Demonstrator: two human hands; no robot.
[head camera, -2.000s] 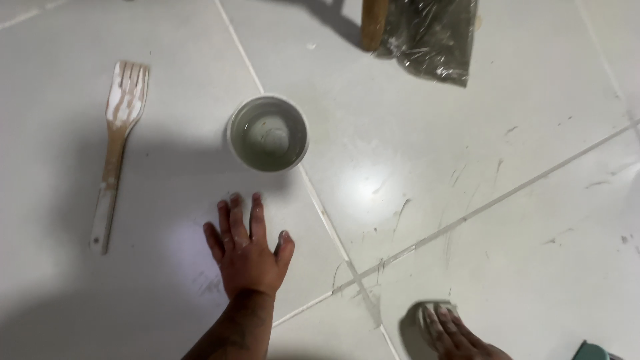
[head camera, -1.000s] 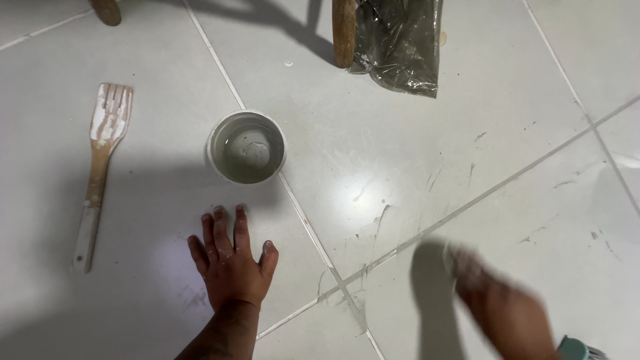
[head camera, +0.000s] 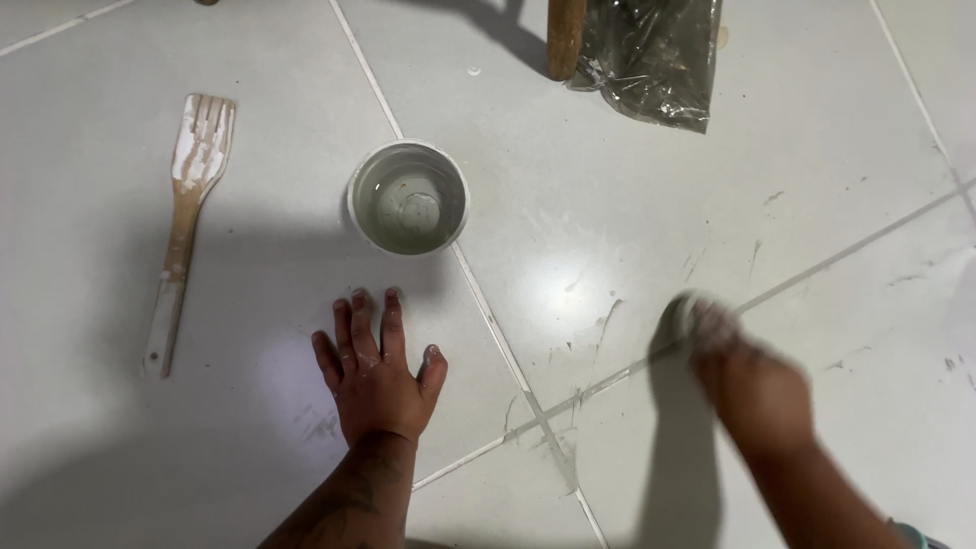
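My left hand (head camera: 381, 374) rests palm down on the pale floor tiles (head camera: 259, 427), fingers spread, with white residue on the fingertips. Just beyond its fingers stands a round white tub (head camera: 409, 197) holding a clear liquid, with a round shape at the bottom. To the left lies a slotted wooden spatula (head camera: 191, 221), its head smeared white. My right hand (head camera: 743, 358) is blurred over a grout line (head camera: 846, 250); its fingers are closed around something small and pale at their tips, too blurred to name. Grey smears mark the tiles between the hands and around the grout crossing.
A wooden furniture leg (head camera: 566, 42) stands at the top, beside a clear plastic bag (head camera: 663, 69) with dark grey-green contents. Part of a teal object (head camera: 911, 536) shows at the lower right edge, by my right forearm.
My right hand has moved up across the floor from near the bottom edge, onto the diagonal grout line. My left hand stays flat below the tub. The view has shifted somewhat.
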